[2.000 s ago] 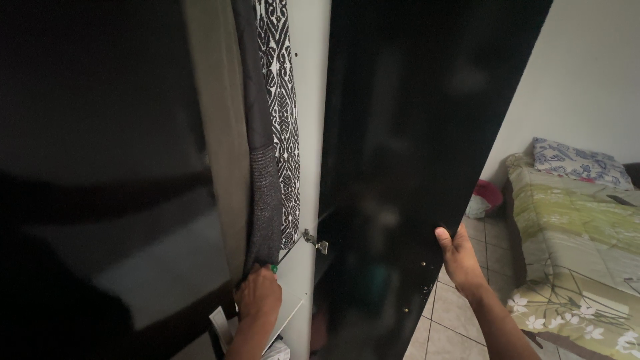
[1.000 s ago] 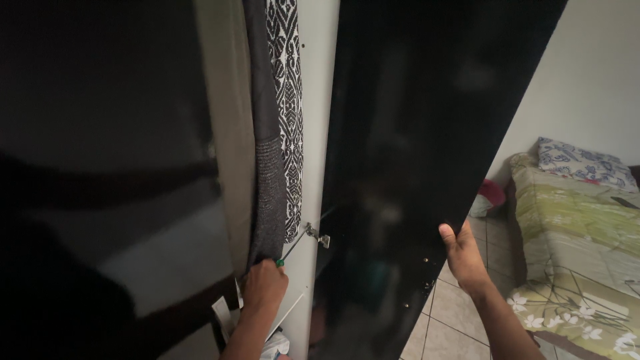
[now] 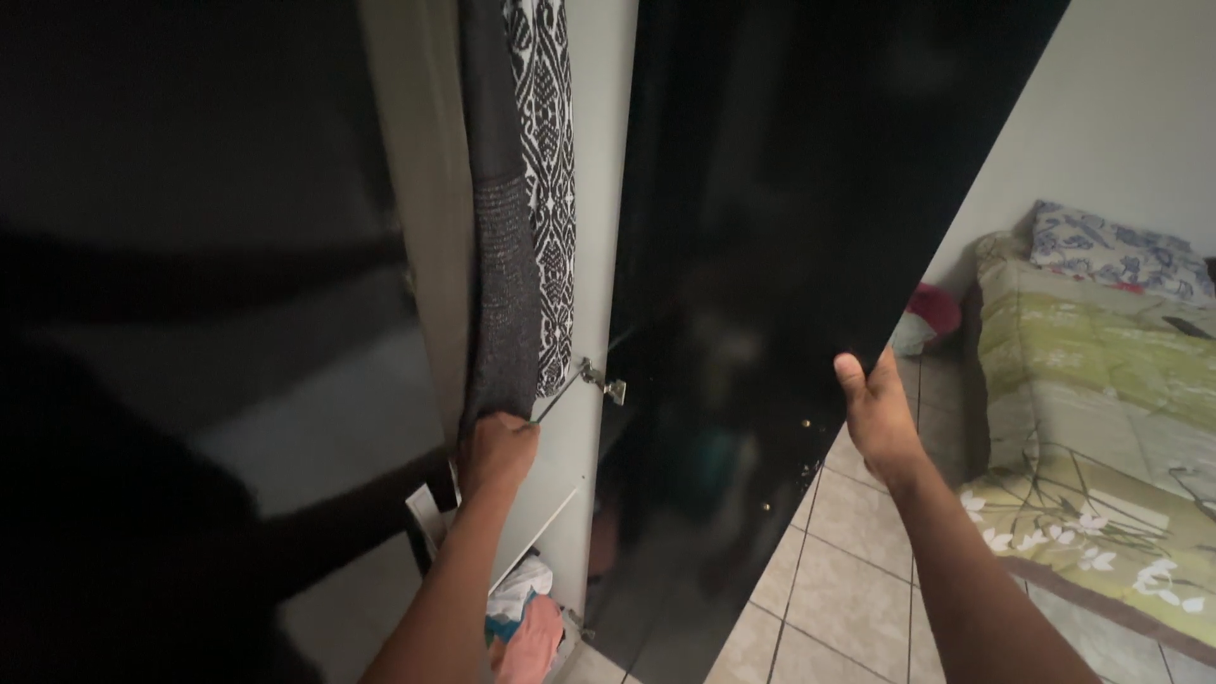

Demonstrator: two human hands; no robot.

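My left hand (image 3: 499, 451) is closed around a screwdriver, whose thin shaft (image 3: 560, 395) runs up to a metal hinge (image 3: 604, 381) between the pale side panel (image 3: 560, 465) and a glossy black wardrobe door (image 3: 750, 237). The handle is mostly hidden in the fist. With thumb in front and fingers behind, my right hand (image 3: 879, 418) grips the outer edge of that door. Dark grey cloth (image 3: 503, 285) and black-and-white patterned cloth (image 3: 553, 209) hang just above my left hand.
Another glossy black door (image 3: 190, 285) fills the left side. Folded clothes (image 3: 527, 617) lie low inside the wardrobe, near a lower hinge (image 3: 581, 624). On the right are a tiled floor (image 3: 845, 541), a bed with a floral cover (image 3: 1092, 418), a patterned pillow (image 3: 1111, 242) and a pink item (image 3: 936, 309).
The screwdriver's shaft now shows clearly reaching the hinge; two seconds ago it was hardly visible. My right hand keeps its hold on the door edge.
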